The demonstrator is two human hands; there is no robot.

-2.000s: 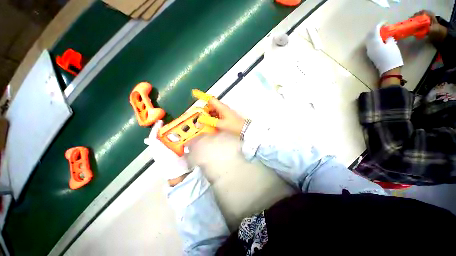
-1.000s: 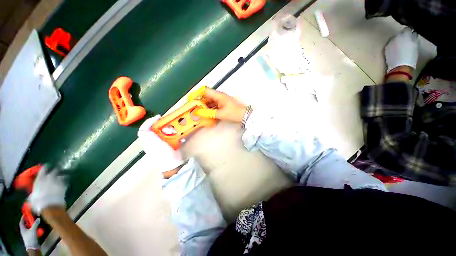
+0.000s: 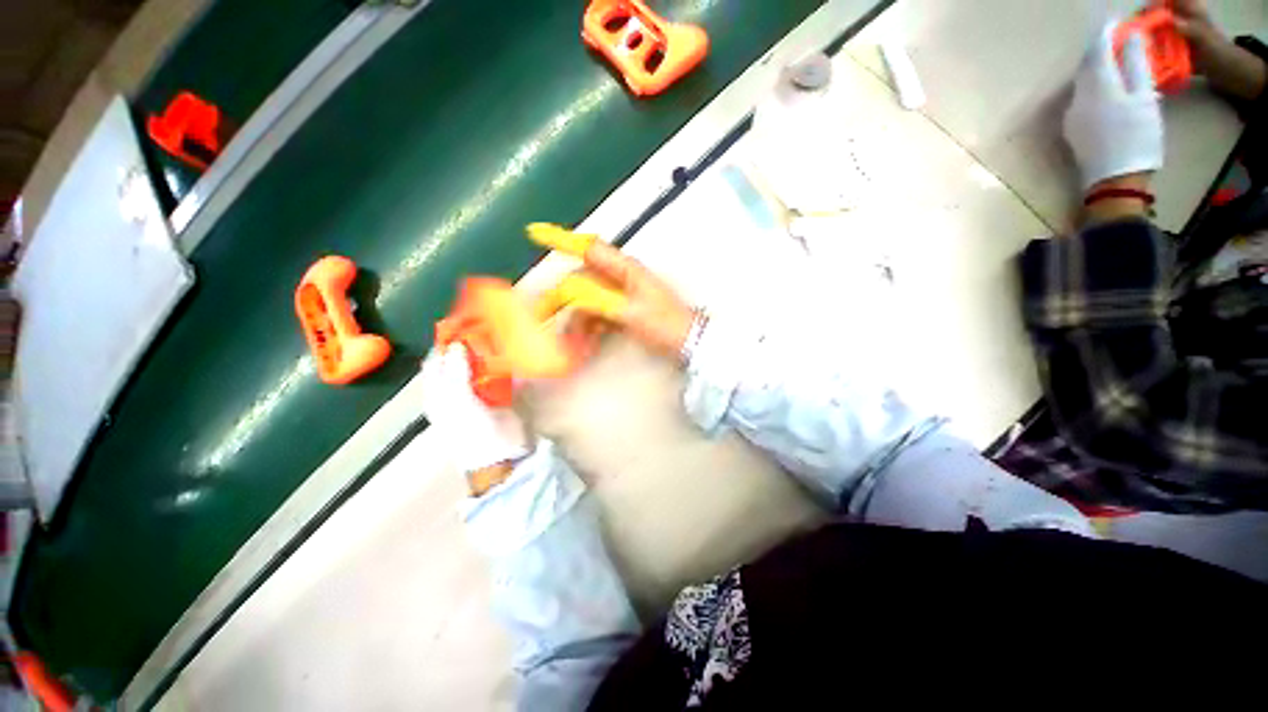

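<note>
An orange controller shell (image 3: 508,334) is held over the table's edge beside the belt, blurred and tilted. My left hand (image 3: 466,410), in a white knit glove, grips its left end. My right hand (image 3: 626,292), bare with yellow-orange finger cots, is at its right end. One capped finger points up and away from the shell, and another lies against or close to it. The blur hides whether the right fingers grip the shell.
The green belt (image 3: 459,167) carries a shell (image 3: 334,320) near my left hand and another (image 3: 643,46) farther up. A squat bottle (image 3: 807,77) and white stick (image 3: 901,74) lie on the table. At right, a person in plaid holds a shell (image 3: 1151,49). A white board (image 3: 98,292) is at left.
The held shell has turned from its open face showing to a tilted, blurred pose. A right finger has extended. The gloved hands at lower left are gone. The upper belt shell has moved down-left.
</note>
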